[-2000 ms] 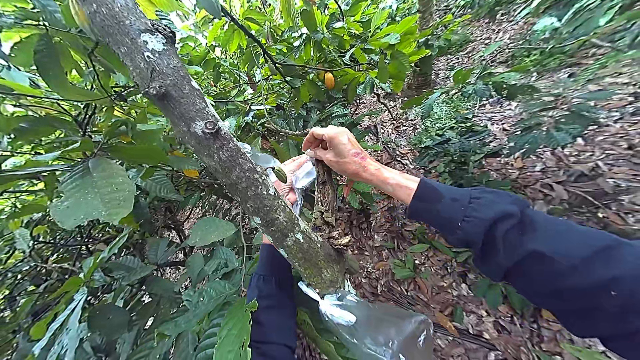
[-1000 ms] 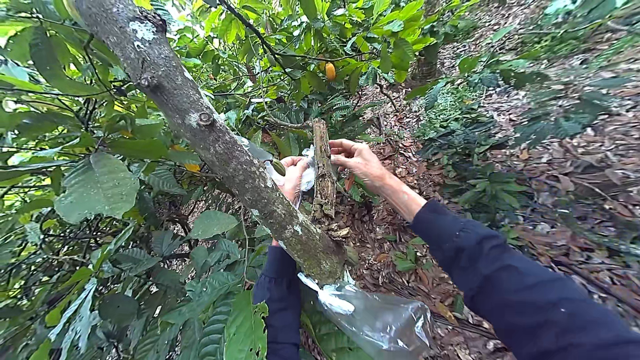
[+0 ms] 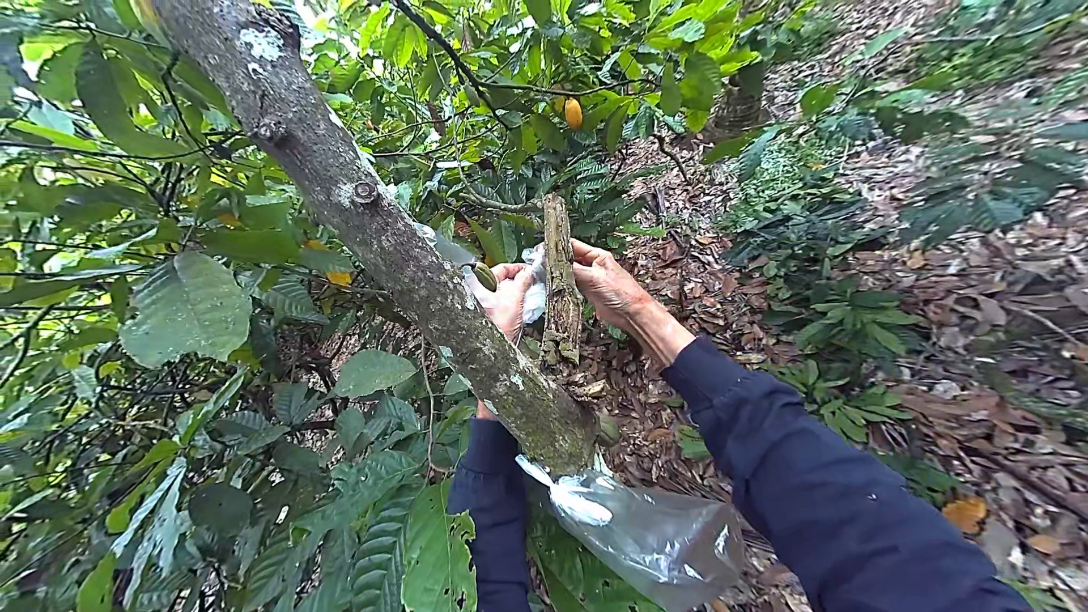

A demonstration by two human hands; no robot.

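Observation:
My left hand [image 3: 510,299] is behind the leaning tree trunk [image 3: 399,246], closed on bunched clear plastic [image 3: 535,285] beside a broken wooden stub [image 3: 561,280]. My right hand [image 3: 605,282] is at the stub's right side, its fingertips partly hidden behind the wood; whether they grip anything cannot be seen. A small green pod [image 3: 484,276] hangs between the trunk and my left hand. Lower down, a clear plastic bag [image 3: 654,535] is tied near the trunk's base, its mouth end hanging to the right.
Broad green leaves [image 3: 189,310] crowd the left side. A thin dark branch [image 3: 450,53] crosses above my hands, near an orange-yellow pod [image 3: 573,113]. Dry leaf litter [image 3: 977,357] and low plants [image 3: 858,327] cover the ground at the right.
My right hand has moved from in front of the wooden stub to its right side, so more of the stub shows. My left hand stays behind the trunk with the plastic.

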